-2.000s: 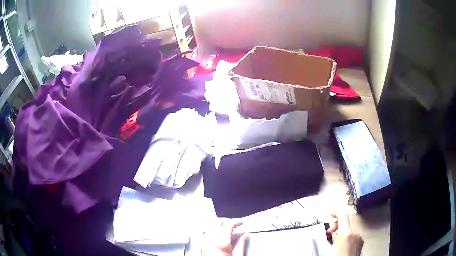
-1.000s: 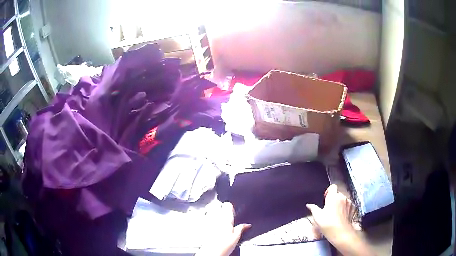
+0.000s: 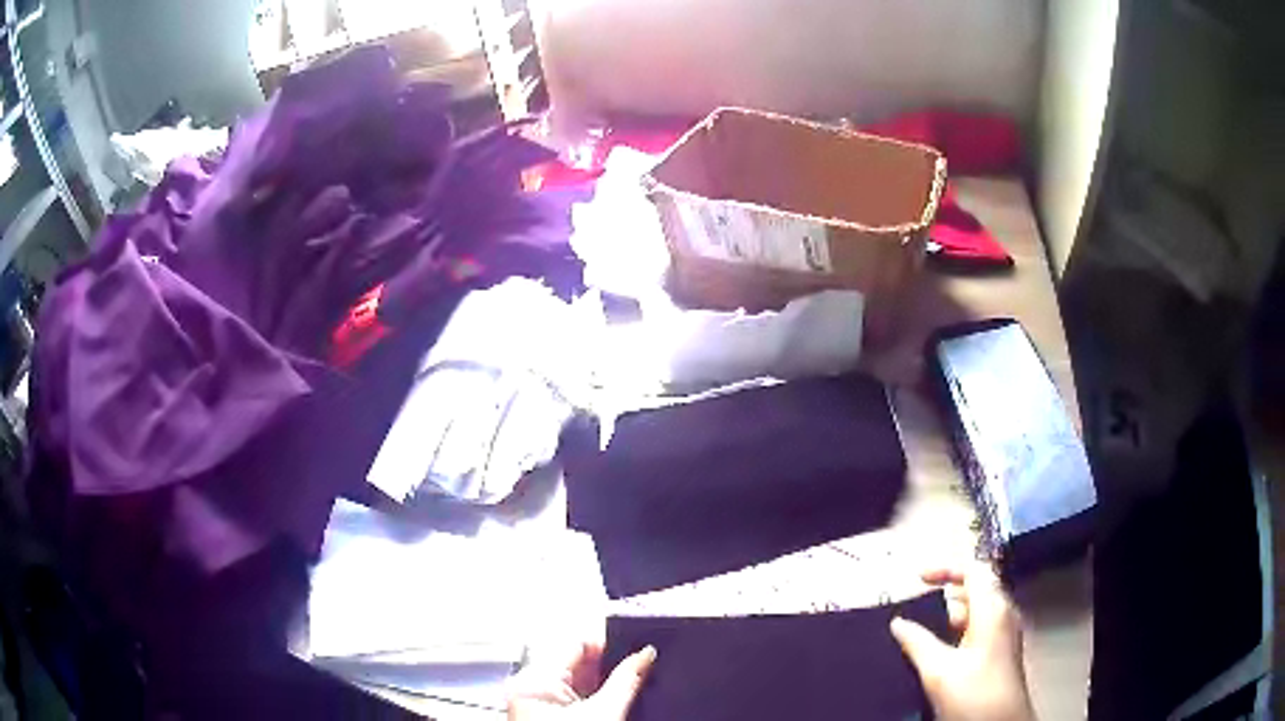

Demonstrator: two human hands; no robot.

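Observation:
A dark cut piece lies at the near edge of the table, its lower part cut off by the picture's edge. My left hand holds its left end with the thumb on top. My right hand pinches its upper right corner. The dark cut-piece pile lies just beyond it. The white interlining pile is at the left front. The stack of finished pairs, pale on top with dark edges, is at the right.
Loose white pieces lie behind the interlining pile. A large purple garment heap fills the left. An open cardboard box stands at the back, with red fabric behind it. A wall borders the right side.
My hands reached onto the dark pile a second ago and are now back near the table's front edge with a dark piece. It covers where a pale piece showed. The camera view has shifted.

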